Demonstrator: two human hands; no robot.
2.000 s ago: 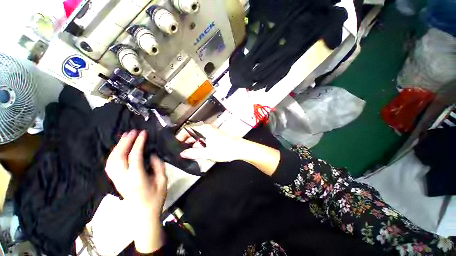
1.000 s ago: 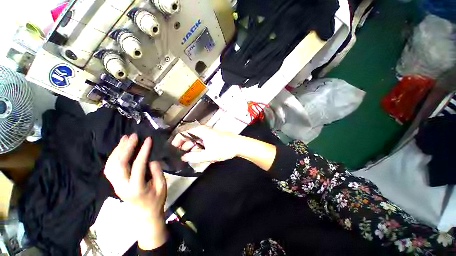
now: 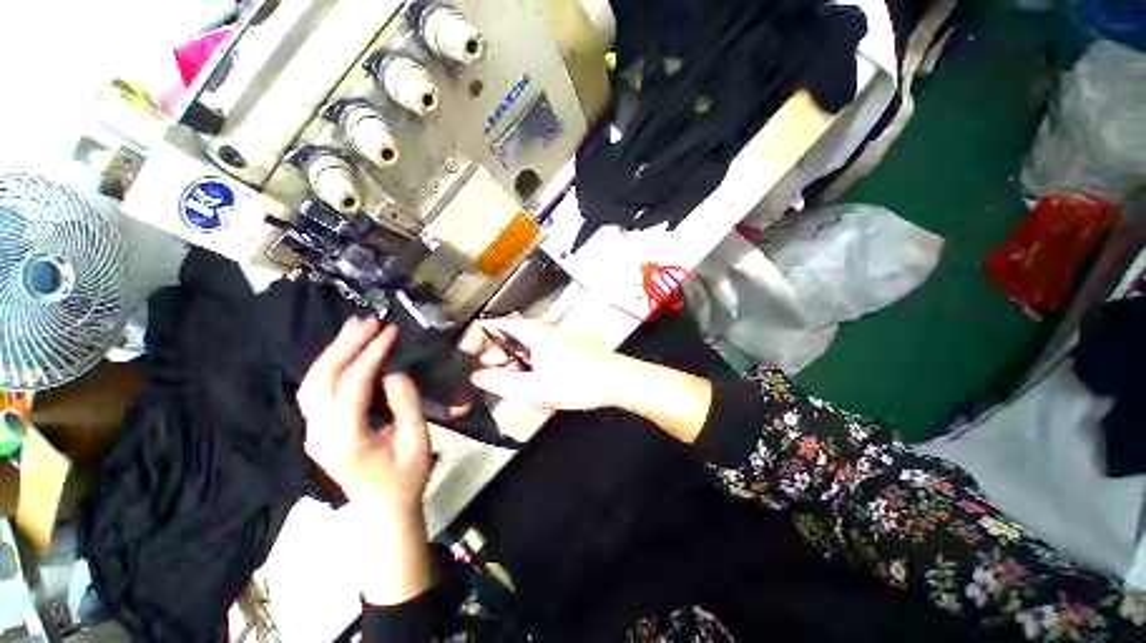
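Note:
A black garment piece lies under the presser foot area of the cream-white overlock machine and heaps down to the left. My left hand rests on the cloth in front of the presser foot, fingers spread a little. My right hand is at the cloth's right edge, with fingertips on it. Dark thread snips lie in my right hand, partly hidden by the fingers. The cloth edge between the hands hangs over the table edge.
A desk fan stands at left. Black strips lie piled right of the machine head. Red threads are at the table edge. A pale plastic bag and a red bag are at right over the green floor.
The view has shifted slightly, so the machine and fan appear further right. Both hands stay close to the same places on the cloth. The snips remain in my right hand.

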